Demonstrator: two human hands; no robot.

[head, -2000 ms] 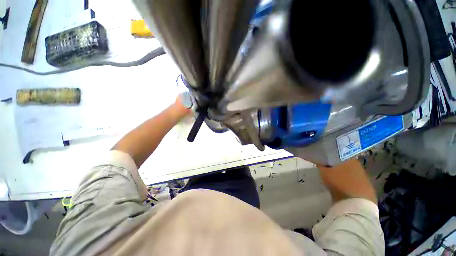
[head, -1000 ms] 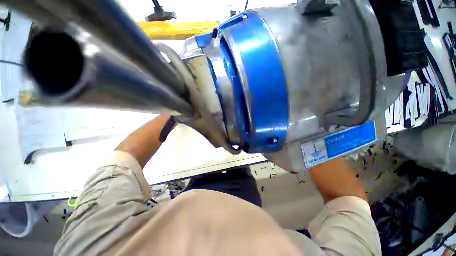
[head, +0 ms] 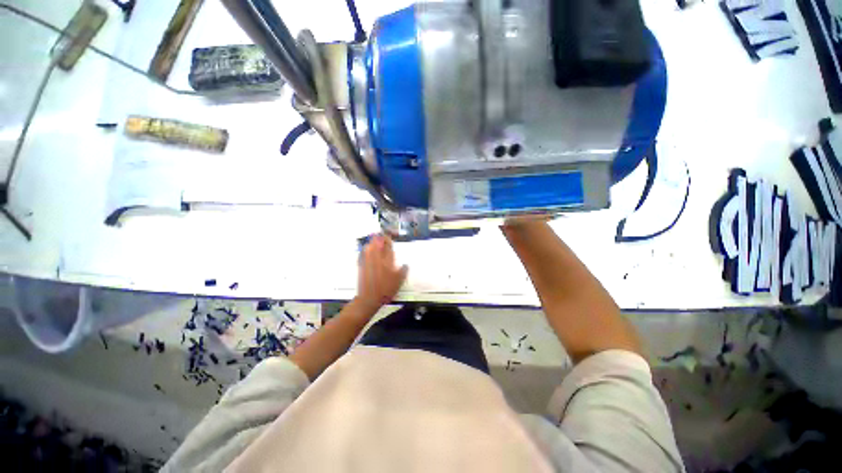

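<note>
The straight-knife cutting machine, silver with blue bands, stands over the white paper marker and fills the upper middle. My left hand lies on the paper near the table edge, beside the machine's lower front, fingers pointing away from me; what is under its fingertips is unclear. My right hand is hidden behind the motor body; only the wrist and forearm show below the label plate. A thin dark strip lies on the paper just right of my left hand.
Wrapped weight, tape-wrapped bar and brown bar lie at upper left. A grey cable crosses there. Offcuts are heaped at right. A white bin stands below the table edge at left; scraps litter the floor.
The view has shifted and the machine appears farther from the camera and more upright. My left hand has come into view near the table edge. The offcut heap now shows at right.
</note>
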